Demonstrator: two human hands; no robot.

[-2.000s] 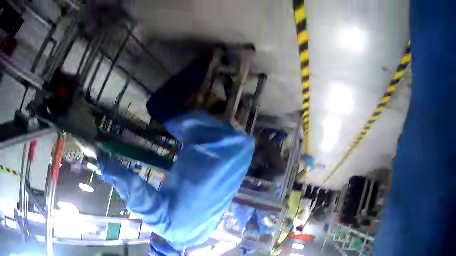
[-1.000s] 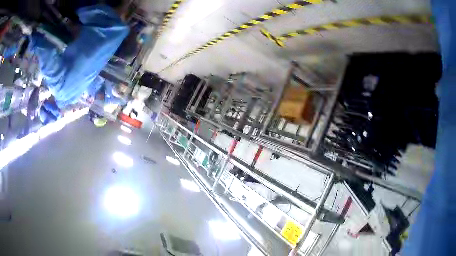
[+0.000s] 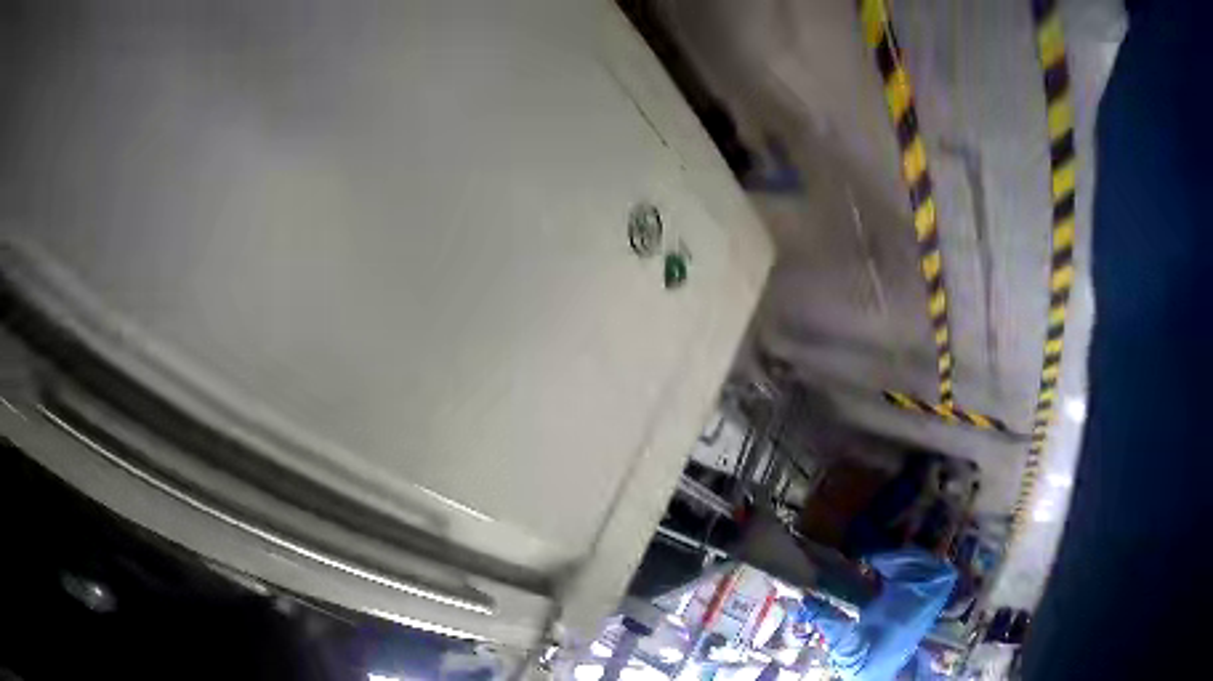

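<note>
Neither of my hands is in the picture. Nearest in front of me is a large pale cabinet or machine panel (image 3: 399, 266), which fills the left and middle of the view, tilted. It bears a small round grey emblem (image 3: 645, 229) and a green spot (image 3: 676, 270) near its right corner. A grooved edge curves along its lower side, with a dark area under it. Blue cloth (image 3: 1155, 346) covers the right edge of the picture.
Two yellow-black floor tapes (image 3: 918, 173) run down the grey floor on the right, joined by a short crossing strip. A person in a blue smock (image 3: 898, 605) is at the bottom right, beside a brightly lit line with red posts. Metal racks (image 3: 765, 439) stand behind the panel's corner.
The view has swung round. The large pale panel now fills the left, where an aisle, racks and railings showed before. The person in blue now appears small at the bottom right.
</note>
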